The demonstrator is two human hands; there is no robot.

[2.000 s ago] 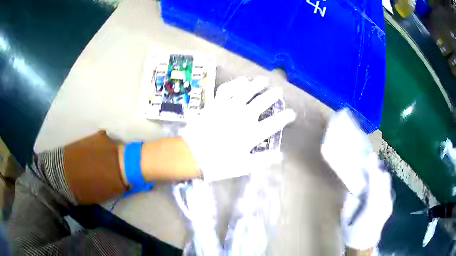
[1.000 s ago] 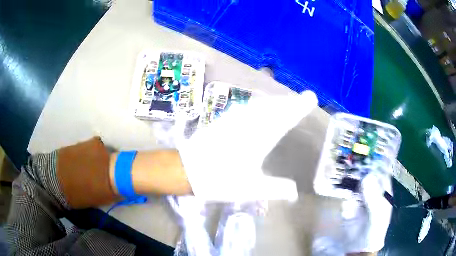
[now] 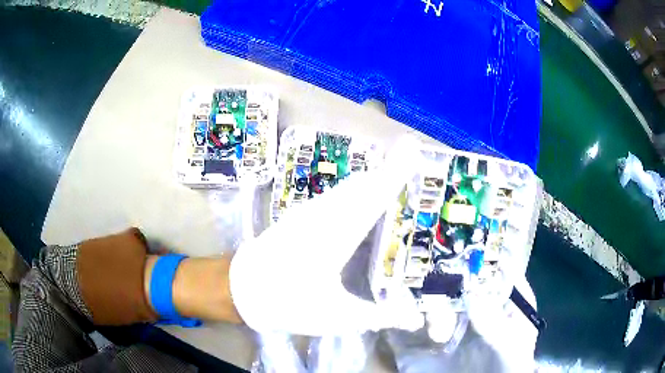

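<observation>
A white socket housing (image 3: 456, 226) with a green circuit board is held up at the right, open side up. My left hand (image 3: 313, 255), in a white glove with a blue wrist strap (image 3: 165, 288), grips its left side. My right hand (image 3: 503, 328), also gloved, is at its lower right edge, with a slim black tool (image 3: 526, 307) by its fingers. A second housing (image 3: 328, 164) lies on the beige board, partly covered by my left hand. A third housing (image 3: 227, 135) lies to its left.
The blue corrugated stack (image 3: 394, 58) stands behind the housings. Clear plastic bags (image 3: 310, 353) lie at the near edge. The green belt (image 3: 590, 146) runs at the right. A dark screwdriver (image 3: 645, 289) with a thin tip is at the right edge.
My right hand has brought a housing leftward and nearer. My left hand has moved off the middle housing and onto the left side of the raised one.
</observation>
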